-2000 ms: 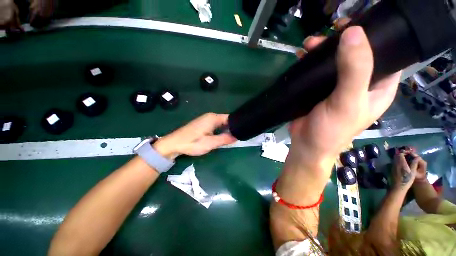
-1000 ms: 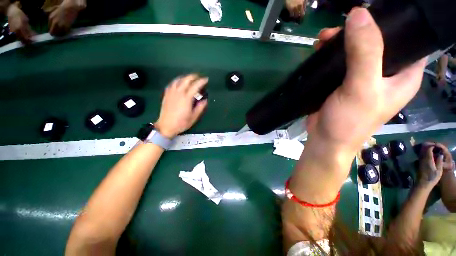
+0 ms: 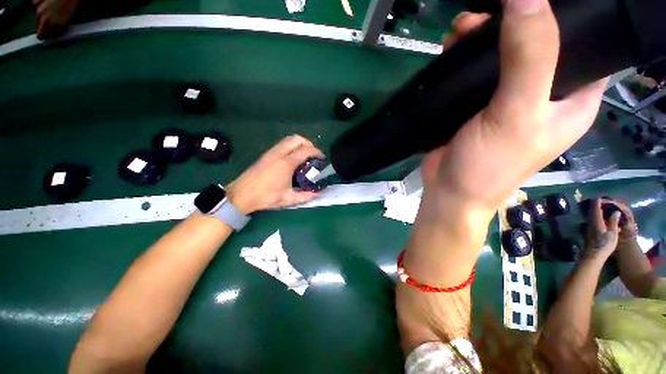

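Note:
My right hand (image 3: 504, 139) holds a thick black tapered dispenser (image 3: 416, 120) slanting down to the left. Its short pale nozzle (image 3: 326, 172) is at the white square on a round black part (image 3: 309, 175); whether it touches cannot be told. My left hand (image 3: 274, 175) grips that part at the near metal rail, fingers around its left side. Several more black discs with white squares lie on the green surface to the left, such as one disc (image 3: 212, 146). A single disc (image 3: 347, 106) lies beyond the dispenser tip.
A crumpled tissue (image 3: 275, 261) lies in front of the rail (image 3: 87, 217). White paper (image 3: 402, 207) lies under the dispenser. At right, a perforated strip (image 3: 518, 292) has discs at its far end, beside a person in yellow holding a part. A grey post (image 3: 375, 22) stands at the back.
My left hand has brought a disc from the group toward me, to the nozzle. Another disc now sits beside the group at left. The view has shifted slightly.

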